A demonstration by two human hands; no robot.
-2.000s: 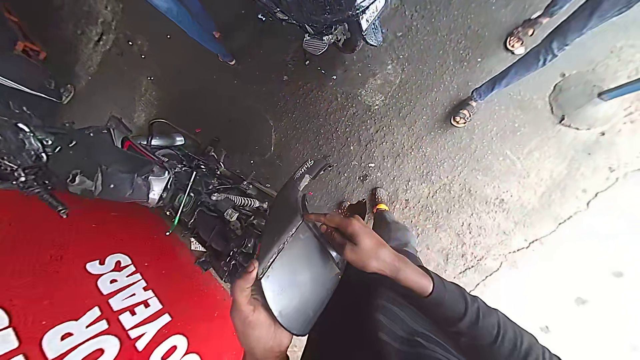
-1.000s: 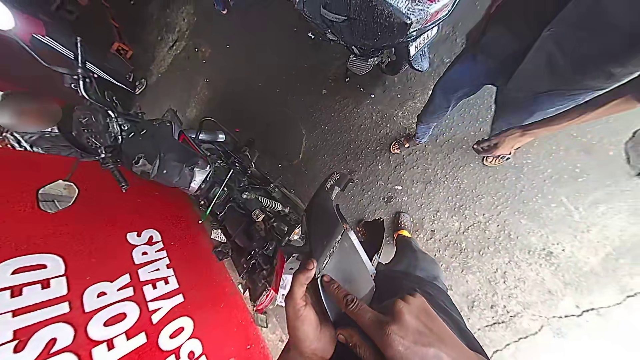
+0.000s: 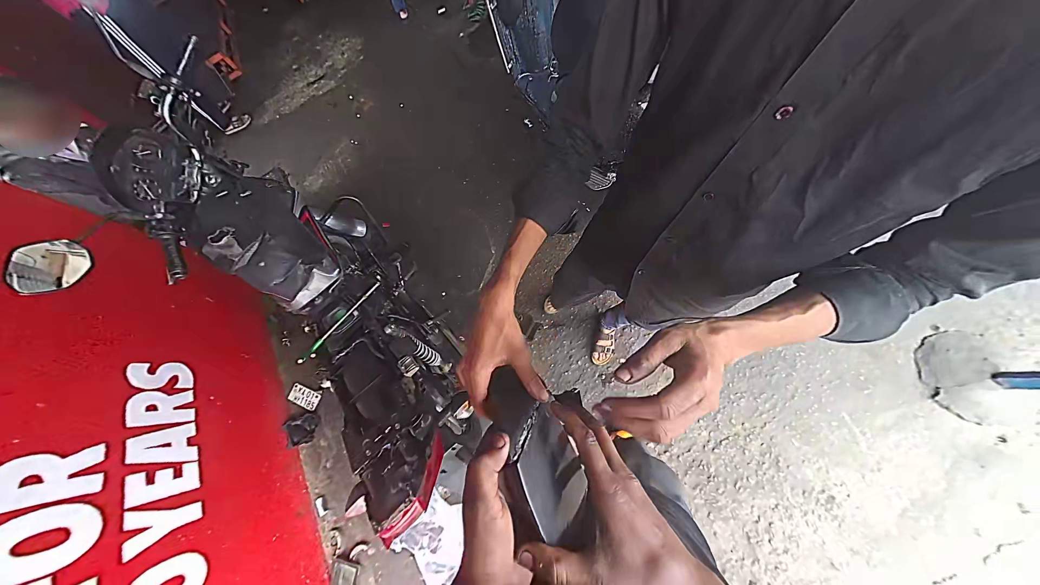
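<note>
A dark plastic motorcycle body panel is at the bottom centre, held between my two hands. My left hand grips its left edge with the thumb up along the side. My right hand lies over its right side, fingers stretched toward its far end. Another person's hand touches the far end of the panel from above. That person's other hand is just right of the panel, fingers curled; whether it touches the panel cannot be told.
A partly stripped motorcycle with exposed frame and shock absorber stands at left, beside a red wall with white lettering. A person in a dark shirt leans in close at upper right. Clear plastic wrapping lies by the motorcycle's tail.
The person in dark clothing has come in close from the upper right, and one of that person's hands is now on the panel. My hands still hold the panel.
</note>
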